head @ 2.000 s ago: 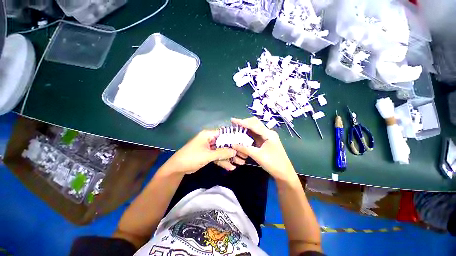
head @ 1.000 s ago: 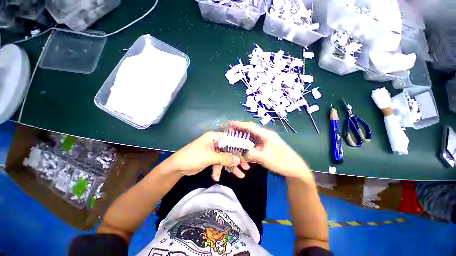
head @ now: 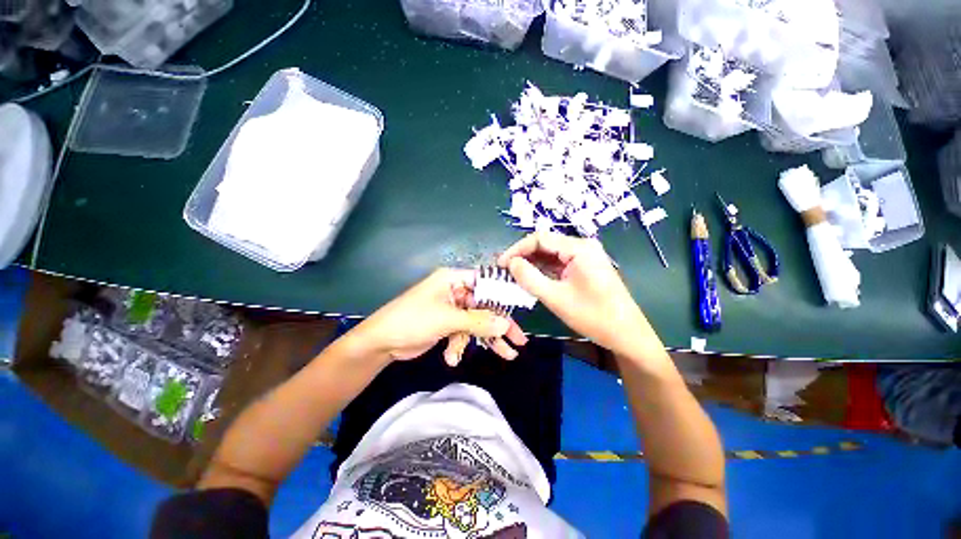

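Observation:
A batch of white-headed parts (head: 504, 288) sits side by side like a comb, with short dark stems showing along its edges. My left hand (head: 448, 316) holds the batch from the left and below, near the bench's front edge. My right hand (head: 559, 276) is at the batch's upper right, thumb and fingertips close together at the stems; whether they pinch a part is too small to tell. A loose tangled pile of white-headed stemmed parts (head: 574, 158) lies just beyond my hands.
A clear box with a white sheet (head: 300, 179) stands left, a clear lid (head: 137, 111) beyond. At right lie a blue pen-shaped tool (head: 704, 276), blue-handled pliers (head: 747, 253) and a white roll (head: 824, 247). Tubs of parts (head: 717, 93) line the back. A carton (head: 258, 368) stands below.
My right hand has moved from around the batch's right side to its upper edge, fingertips drawn together. My left hand still holds the batch. The whole view has shifted slightly.

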